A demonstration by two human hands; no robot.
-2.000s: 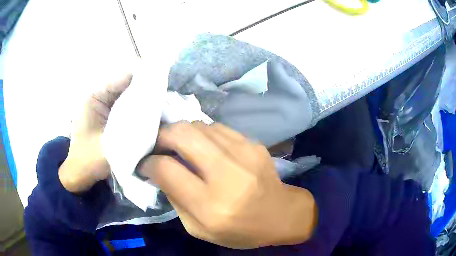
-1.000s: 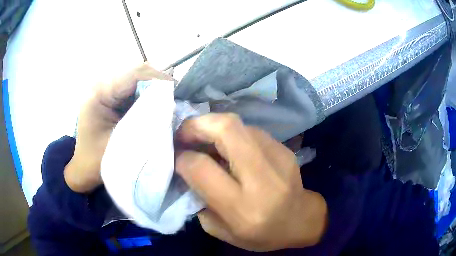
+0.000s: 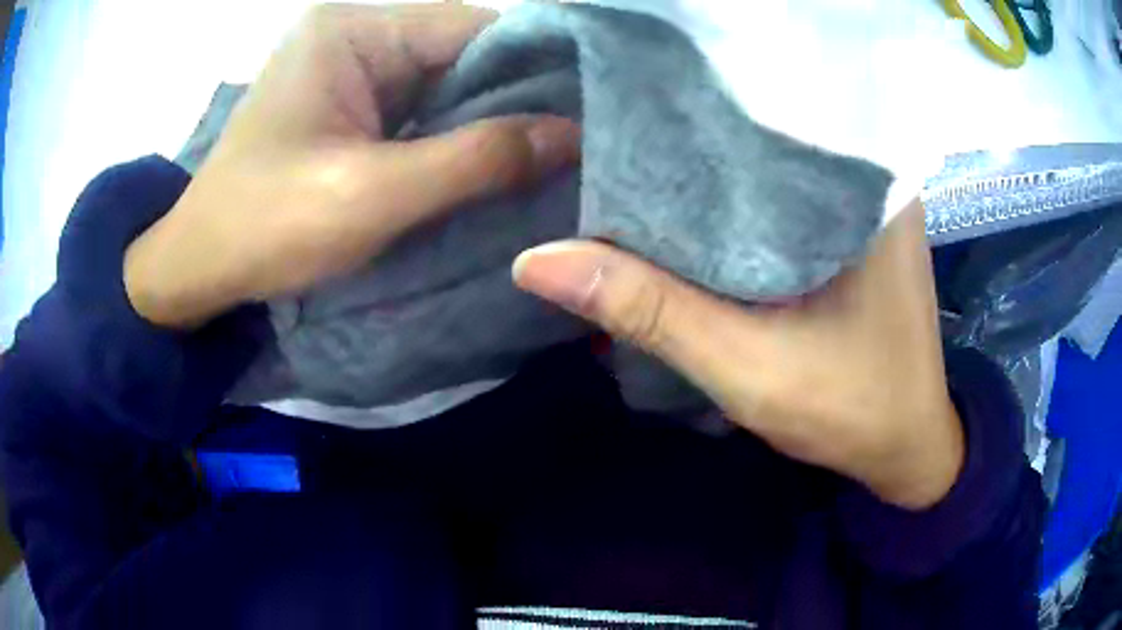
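A heathered grey garment panel [image 3: 726, 172] is held up in both hands above the wearer's lap. My left hand [image 3: 357, 160] grips the folded cloth from the upper left, with its thumb pressed on the grey layers. My right hand [image 3: 787, 357] holds the panel's right part, thumb in front and the other fingers hidden behind the cloth. A thin dark seam line runs across the lower left part. A white layer [image 3: 381, 409] shows along the panel's lower edge. The pocket opening cannot be clearly told among the folds.
A white table lies behind, with a ruler-marked front edge [image 3: 1021, 191] at the right. Scissors with a yellow handle loop [image 3: 992, 35] and a green one lie at the upper right. Dark and blue materials [image 3: 1089, 431] are at the lower right, and a blue piece [image 3: 249, 471] at the lower left.
The cloth is turned over and opened out, so its grey face shows instead of the bunched white cloth. The right hand has moved to the panel's right side; the left hand has moved up.
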